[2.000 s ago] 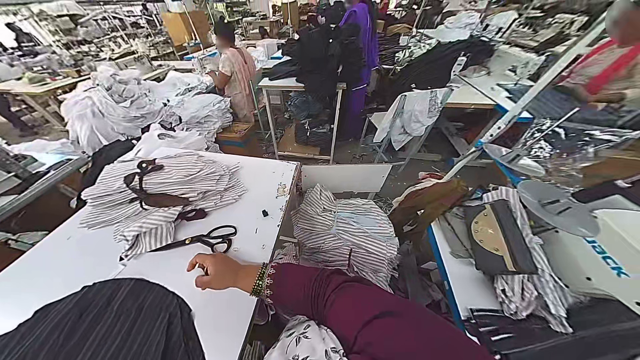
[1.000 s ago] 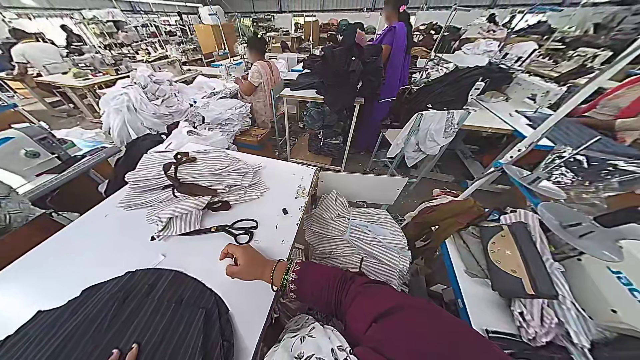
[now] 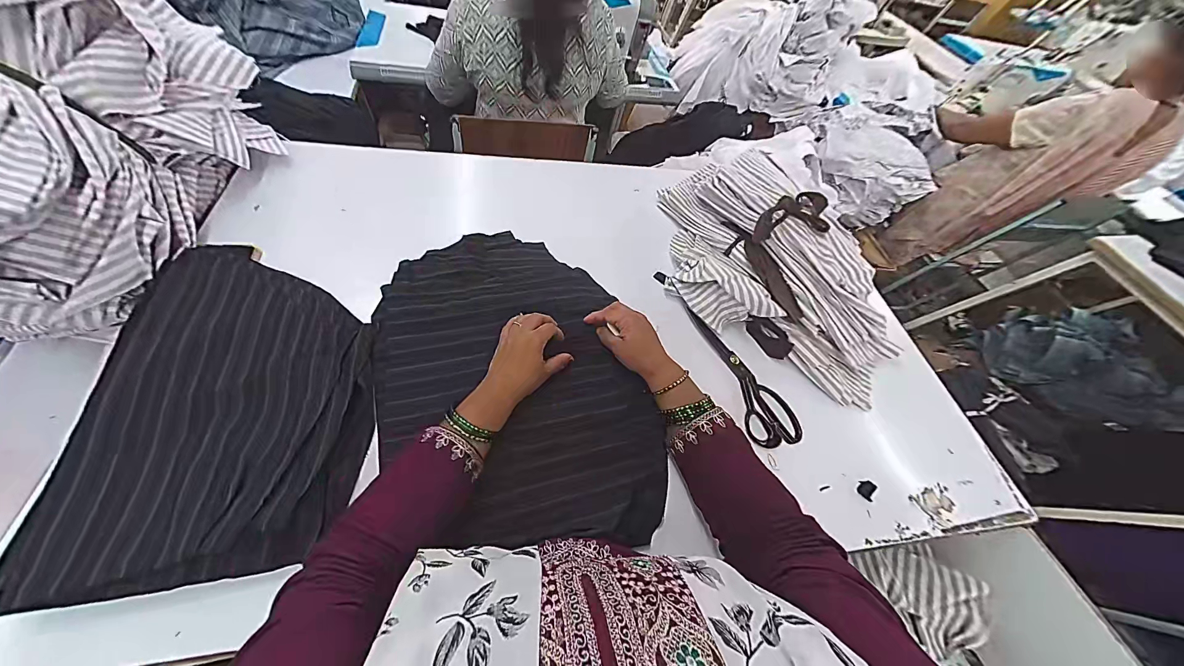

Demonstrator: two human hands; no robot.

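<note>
A dark pinstriped fabric piece with a rounded top (image 3: 518, 444) lies on the white table in front of me. My left hand (image 3: 525, 356) rests on its upper middle, fingers curled; whether it pinches the cloth cannot be told. Just to the right, my right hand (image 3: 631, 340) is over the same cloth, thumb and forefinger close together near its right edge; any hold there is unclear. Another dark striped fabric piece (image 3: 203, 416) lies to the left. Black-handled scissors (image 3: 740, 370) lie right of my right hand, beside a striped fabric bundle (image 3: 814, 287) tied with a dark strip.
Striped cloth (image 3: 83, 176) is heaped at the far left. A person (image 3: 527, 55) sits beyond the table's back edge (image 3: 416, 157), and another person (image 3: 1045, 166) is at the upper right. White garments (image 3: 786, 55) are piled behind. A dark scrap (image 3: 866, 489) lies near the right corner.
The view has swung left and down. My right hand has moved from beside the scissors onto the dark cloth. My left hand, only fingertips a second ago, is now fully in view.
</note>
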